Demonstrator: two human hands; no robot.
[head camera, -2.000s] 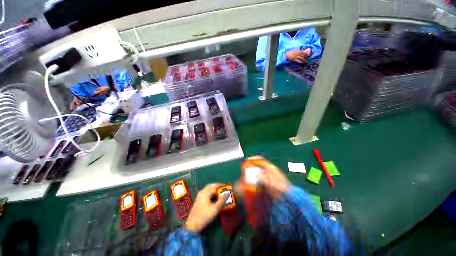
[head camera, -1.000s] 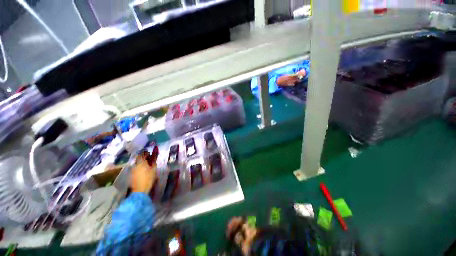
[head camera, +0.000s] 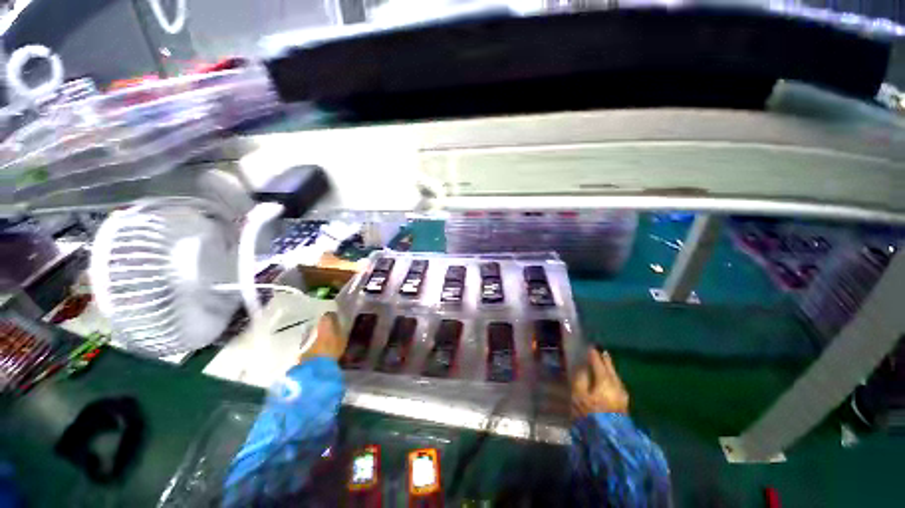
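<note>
A clear tray (head camera: 452, 395) lies in front of me on a white board, with two rows of dark phones in its pockets, backs up. My left hand (head camera: 323, 342) is at the tray's left edge, holding it. My right hand (head camera: 599, 385) is at its right edge, holding it. Both sleeves are blue. Two phones with orange rims and lit screens, a left one (head camera: 364, 470) and a right one (head camera: 424, 472), lie nearer me at the bottom of the picture, partly cut off. A nearer clear tray (head camera: 210, 446) shows at the lower left.
A white fan (head camera: 164, 278) stands at the left, below a shelf rail (head camera: 615, 169) with a black plug (head camera: 301, 189). A dark coil (head camera: 102, 437) lies lower left. A stacked tray pile (head camera: 541, 236) stands behind. A post (head camera: 824, 372) rises at the right.
My left hand moved from a phone in the far tray to that tray's left edge. My right hand moved to its right edge. Both tray rows now look full. The view has swung left.
</note>
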